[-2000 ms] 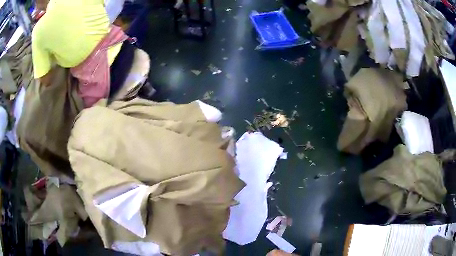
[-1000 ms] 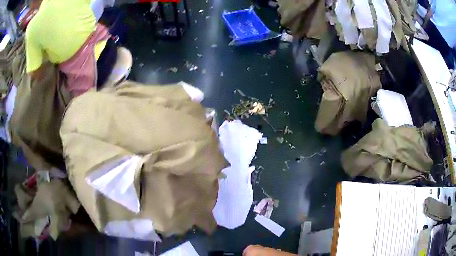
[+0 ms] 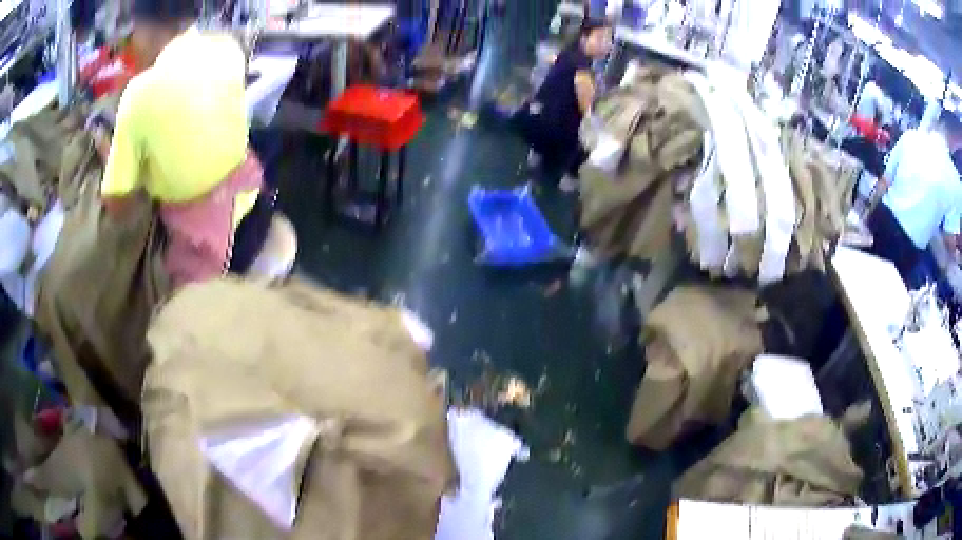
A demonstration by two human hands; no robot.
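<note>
No hand of mine shows. A large heap of khaki garment panels stands nearest in front, at the lower left, with a white pointed piece on its front. A white sheet lies on the dark green floor against the heap's right side. The picture is slightly blurred.
A person in a yellow shirt stands at the left. A red crate sits on a dark stool. A blue crate lies on the floor. Khaki heaps and a white table line the right. A crouching person is farther back.
The view has tilted up: things sit lower in the picture, and the red crate, crouching person and back of the workshop show. The bit of skin at the bottom edge is gone.
</note>
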